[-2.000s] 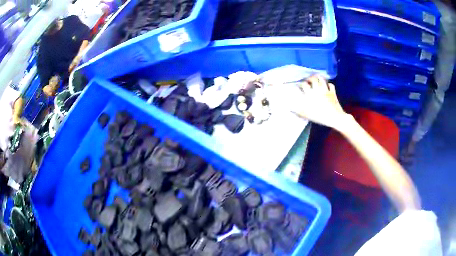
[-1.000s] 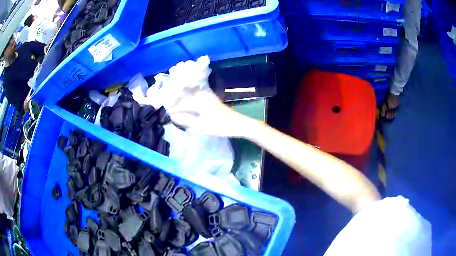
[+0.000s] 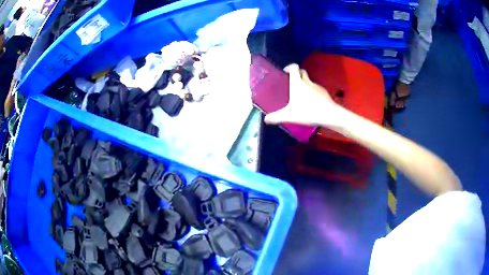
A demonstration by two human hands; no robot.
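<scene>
My right hand (image 3: 311, 103) reaches in from the lower right and grips a flat, dark pink, phone-like object (image 3: 271, 88) by its edges. The object is tilted, with a brighter magenta part at its lower end. It is beside a crumpled white bag or cloth (image 3: 217, 102) with small round beads or trinkets on it. A blue tray (image 3: 161, 149) in front holds a loose heap of black moulded parts (image 3: 118, 217). My left hand is not in view.
More black parts (image 3: 120, 105) lie behind the tray rim. Blue crates (image 3: 177, 40) stand at the back, with stacked crates (image 3: 359, 35) at the right. A red stool (image 3: 343, 86) stands on the floor. Another person's foot (image 3: 400, 95) is beyond it. Green bench surface (image 3: 249, 142).
My right hand has left the white bag, moved right and taken hold of the pink object. The bag is spread flatter than one second ago. The view has shifted right.
</scene>
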